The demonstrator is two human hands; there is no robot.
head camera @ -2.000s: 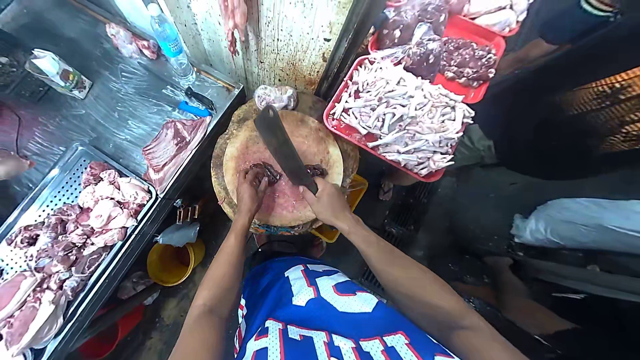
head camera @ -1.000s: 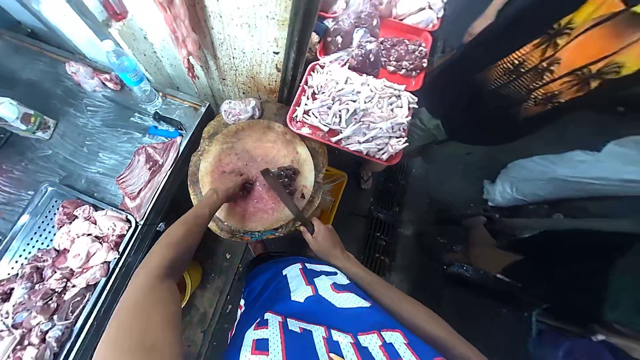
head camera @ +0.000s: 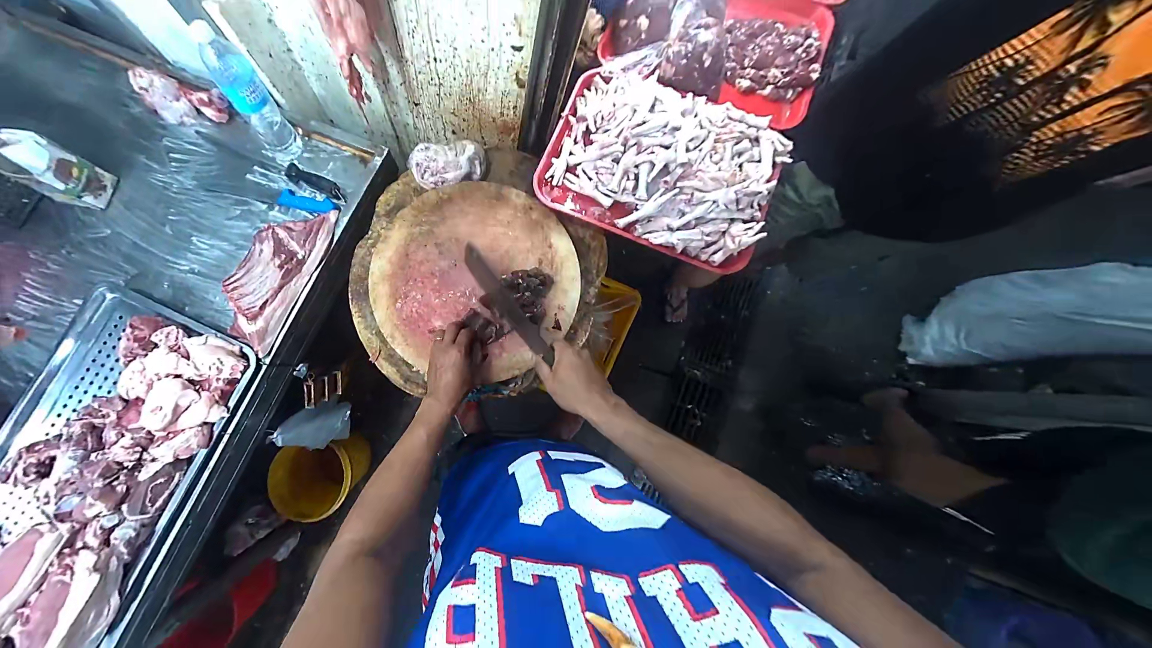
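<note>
My right hand (head camera: 571, 378) grips the handle of a large dark knife (head camera: 504, 301), its blade pointing up and left across a round wooden chopping block (head camera: 423, 243). Just right of the blade lies a pile of dark cut meat (head camera: 529, 290). On the block's near side, my left hand (head camera: 454, 358) has its fingertips on a dark piece of meat (head camera: 483, 326), left of the blade. A pale lump of meat in clear plastic (head camera: 447, 165) rests at the block's far edge.
Red trays hold chicken feet (head camera: 666, 162) and dark meat (head camera: 774, 58) beyond the block. At left, a metal table carries a perforated meat tray (head camera: 81, 360), a meat slab (head camera: 277, 274) and a water bottle (head camera: 245, 88). A yellow bucket (head camera: 310, 477) stands below. Another person's hand (head camera: 909, 454) shows at right.
The knife has moved within the block area, and its blade now lies between the cut pile and the meat at my left fingertips. The view has shifted.
</note>
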